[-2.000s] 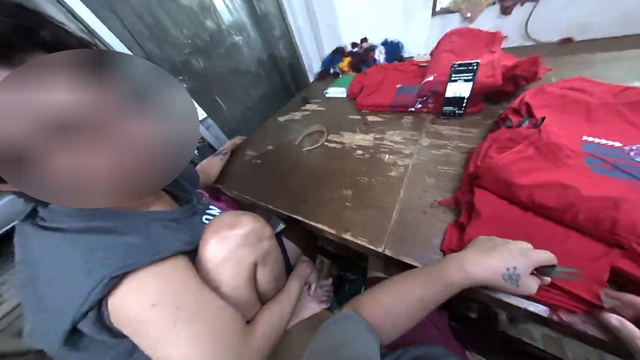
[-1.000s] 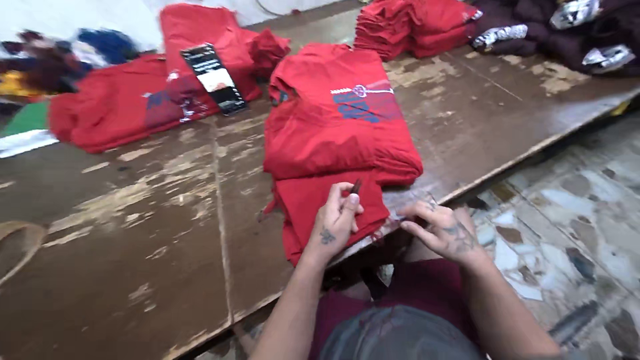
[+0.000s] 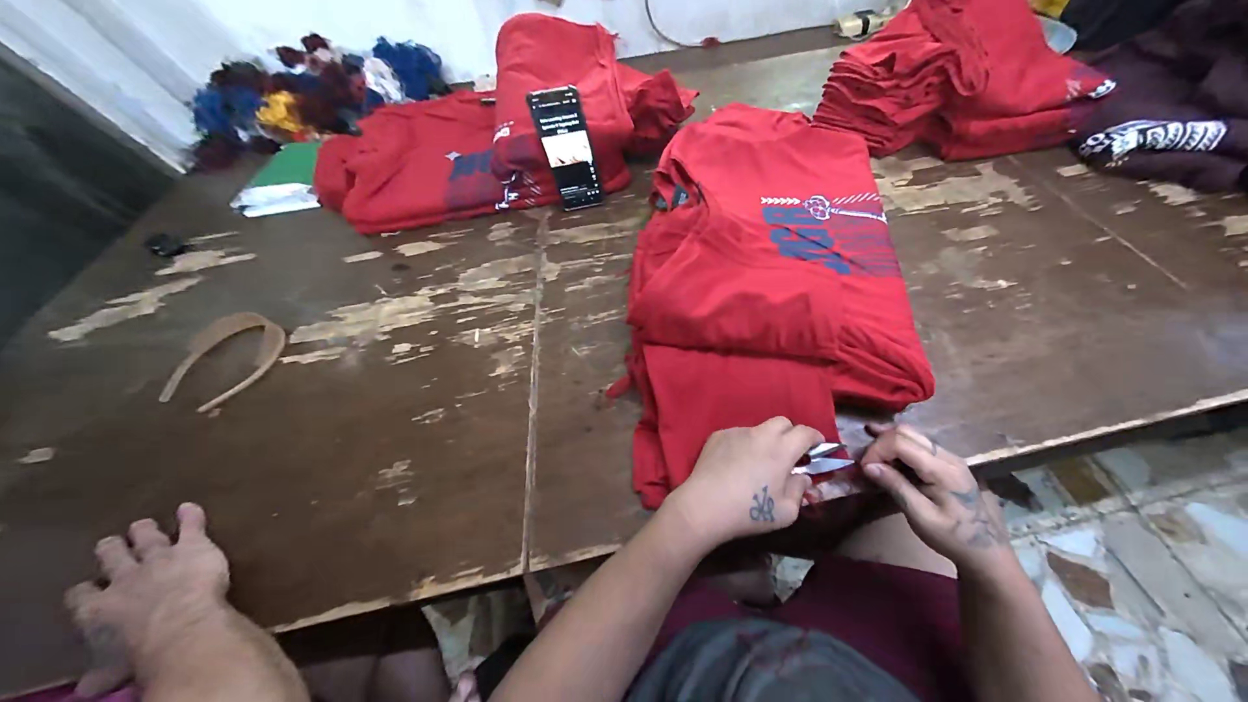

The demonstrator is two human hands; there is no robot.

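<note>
My left hand (image 3: pixel 751 480) is closed around small metal thread snips (image 3: pixel 827 460), whose two blades stand apart and point right. Beside the blade tips, my right hand (image 3: pixel 931 487) has its thumb and fingers bent close together; whether they pinch anything is too small to tell. Under and behind my left hand lies a red cloth piece (image 3: pixel 736 400) at the table's front edge. Just beyond it sits a stack of folded red shirts (image 3: pixel 770 283) with a blue and white print.
Another person's hand (image 3: pixel 161 585) rests on the worn wooden table (image 3: pixel 439 487) at left. A brown headband (image 3: pixel 229 341), more red shirts (image 3: pixel 409 166), a smartphone (image 3: pixel 565 146), coloured cloth scraps (image 3: pixel 302 88) and dark garments (image 3: pixel 1160 127) lie around.
The view has swung right and down since two seconds ago. My right hand has moved a little away from the red cloth's corner since one second ago.
</note>
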